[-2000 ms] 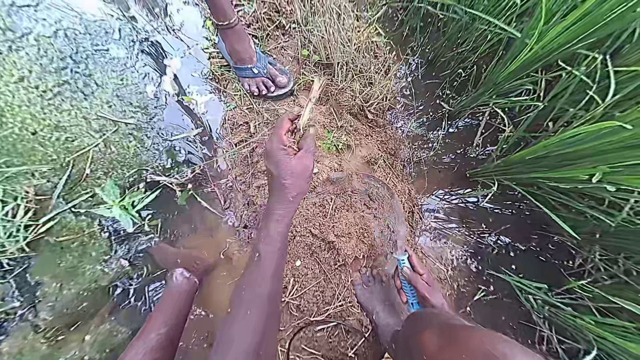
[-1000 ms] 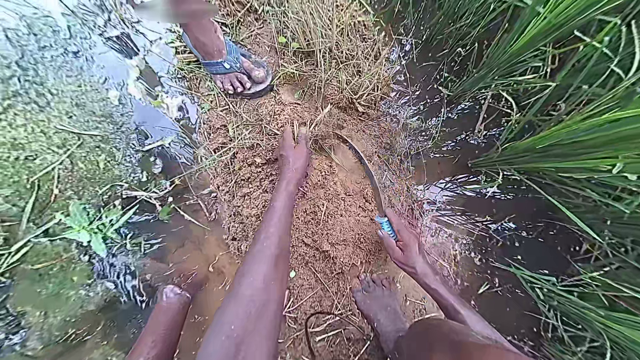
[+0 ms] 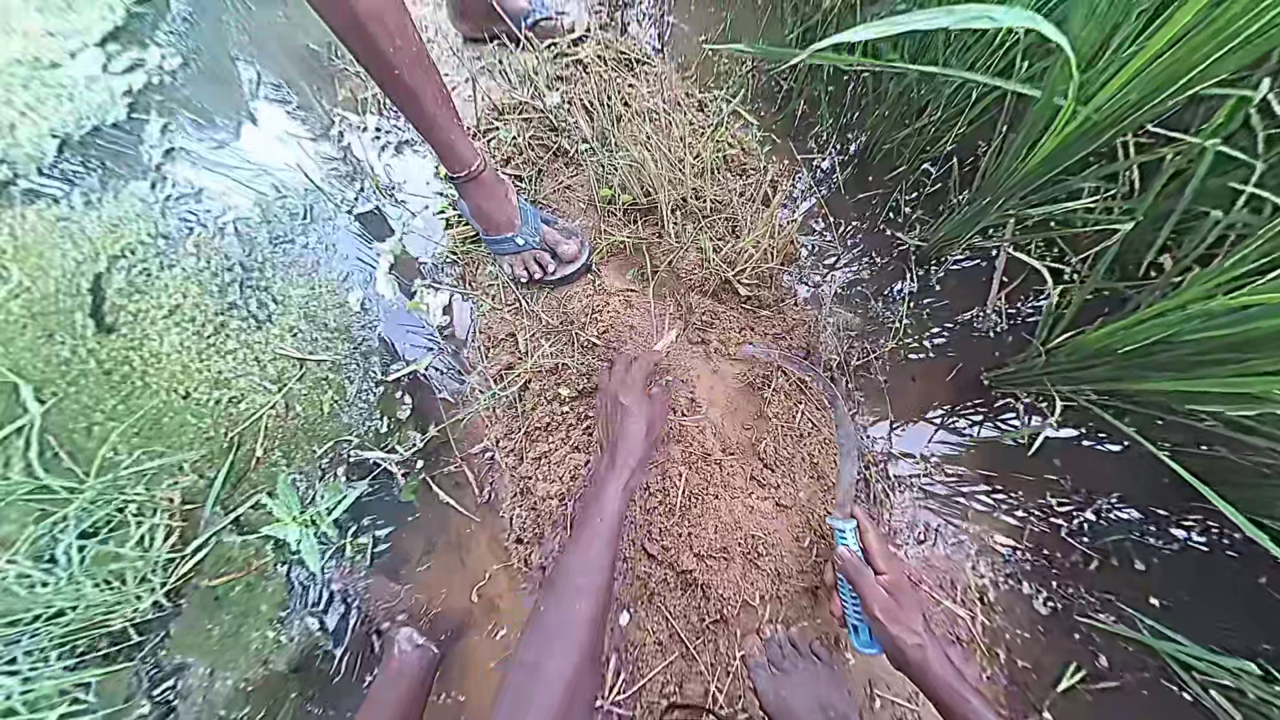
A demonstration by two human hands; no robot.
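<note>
My right hand (image 3: 880, 585) is closed round the blue handle of a sickle (image 3: 843, 440), whose curved metal blade reaches up and to the left over the loose brown soil (image 3: 720, 510). My left hand (image 3: 632, 400) lies low over the same soil, left of the blade and apart from it. A pale bit of dry stalk (image 3: 665, 340) shows just beyond its fingertips. Whether the fingers grip that stalk or any soil cannot be told, as the back of the hand hides them.
Another person's foot in a blue-strapped sandal (image 3: 530, 240) stands beyond my left hand, near dry grass (image 3: 660, 150). Muddy water flanks the earth strip, with green weeds (image 3: 90, 540) at left and tall green blades (image 3: 1150, 330) at right. My bare foot (image 3: 800, 675) is near the sickle handle.
The pale stalk bundle was raised in my left hand two seconds ago; that hand has since come down to the soil. The sickle stays in my right hand. The view now reaches farther ahead.
</note>
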